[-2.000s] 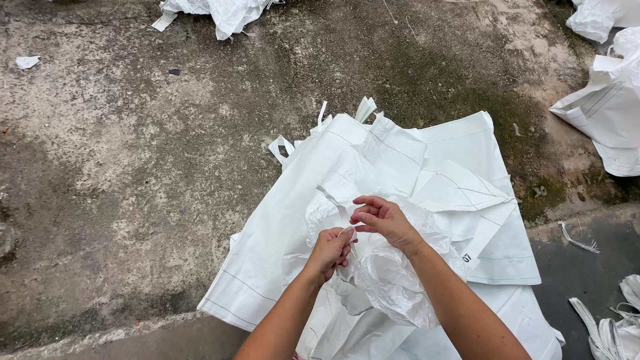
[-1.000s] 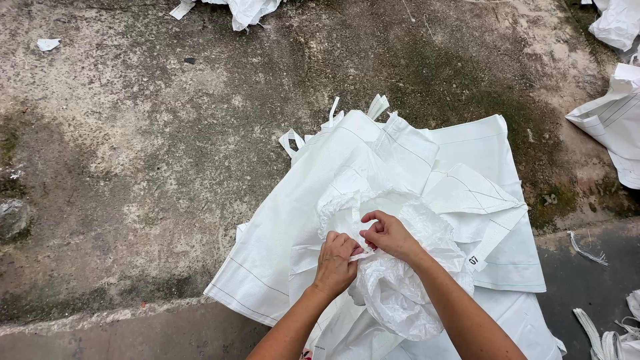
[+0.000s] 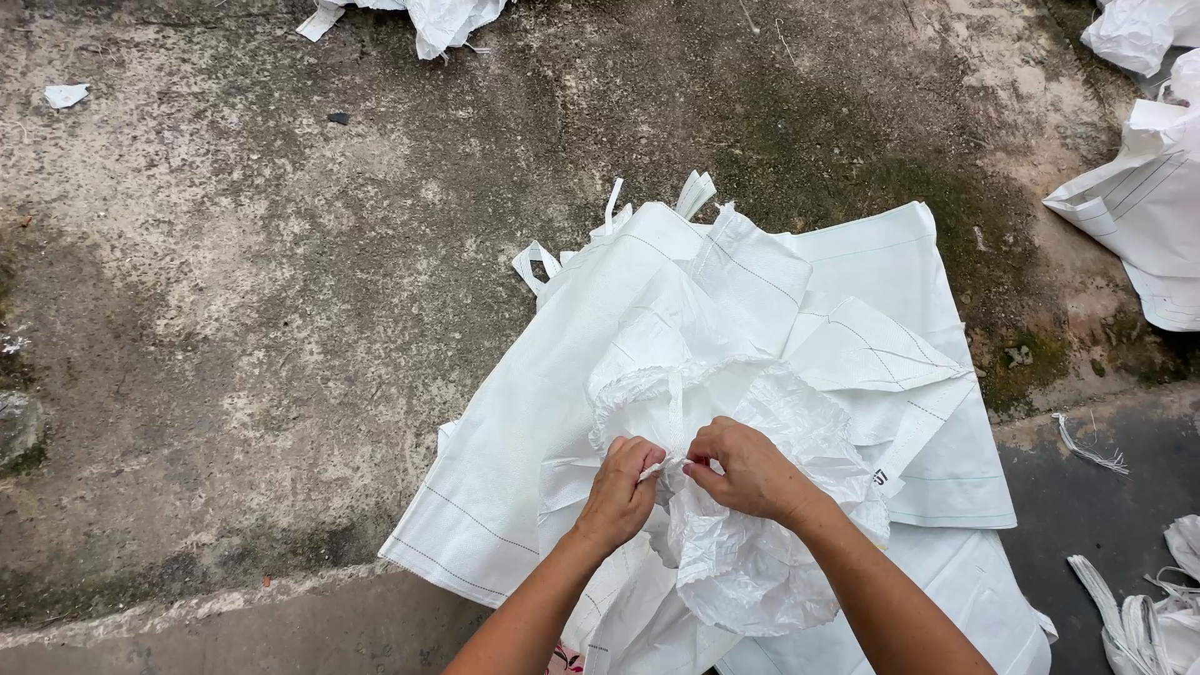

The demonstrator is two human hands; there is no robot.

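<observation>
A large white woven plastic sack [image 3: 506,441] with dark dashed stitching lies spread over other folded white sacks [image 3: 947,450]. On top of it sits a crumpled, thin white spout [image 3: 750,572] with a wide, ragged mouth. My left hand [image 3: 623,487] pinches a narrow white strip at the near left edge of that mouth. Close to its right, my right hand [image 3: 745,469] pinches the same area between thumb and fingers, the fingertips nearly touching. A flat white tape [image 3: 675,412] runs away from the fingers across the spout. What lies under my palms is hidden.
Rough, mossy concrete [image 3: 309,281] surrounds the pile. More white sacks lie at the right [image 3: 1162,197] and top [image 3: 459,19]. A frayed white cord [image 3: 1087,445] and bundled white straps [image 3: 1116,600] rest on dark floor at the lower right. A concrete edge crosses the lower left.
The spout's mouth is spread wider than two seconds ago. My hands have stayed close together at the strip, the right one now lower and level with the left.
</observation>
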